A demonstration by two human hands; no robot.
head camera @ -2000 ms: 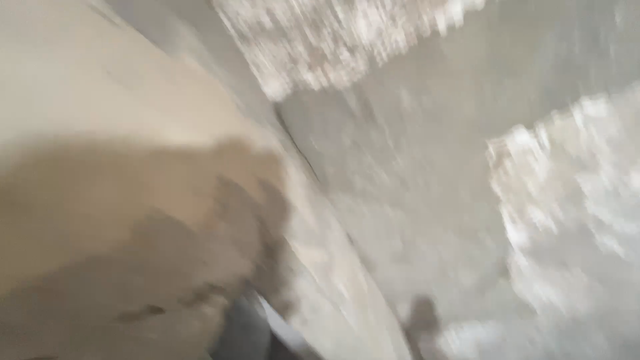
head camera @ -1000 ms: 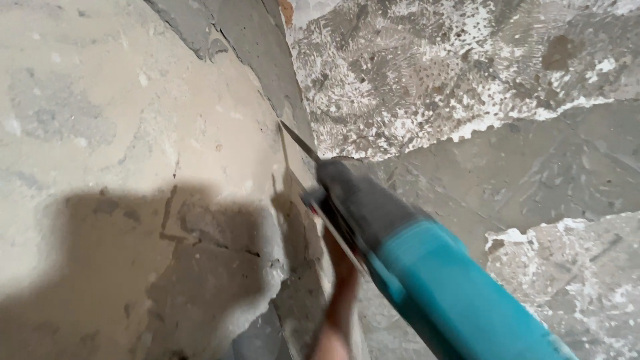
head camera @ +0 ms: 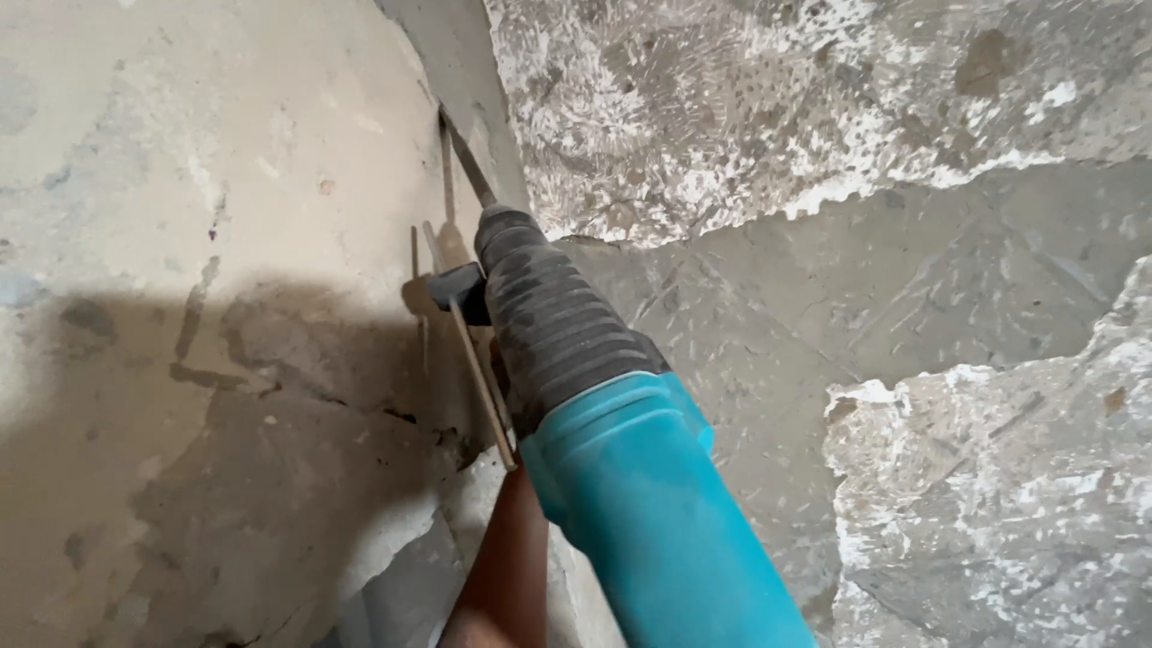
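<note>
A teal rotary hammer (head camera: 666, 522) with a dusty black ribbed front (head camera: 567, 315) reaches up from the lower right. Its steel chisel bit (head camera: 468, 162) meets the edge where beige plaster (head camera: 297, 153) borders a grey strip near the corner. A metal depth rod (head camera: 481, 378) passes through the black side-handle collar (head camera: 457, 290), on the left of the tool. My left forearm (head camera: 508, 576) rises beneath the tool. The tool's body hides my left hand, so its grip cannot be seen. My right hand is outside the frame, as is the tool's rear end.
To the right, a rough surface carries white-flecked patches (head camera: 684, 108) around a smoother grey band (head camera: 765, 306). A dark crack (head camera: 396, 415) crosses the beige plaster at the lower left, within a broad shadow. Grey patches lie bare below it.
The view has shifted strongly from the blurred earliest frame. The hammer, mostly outside that frame, came in by one second ago. Its bit was at the plaster edge then too.
</note>
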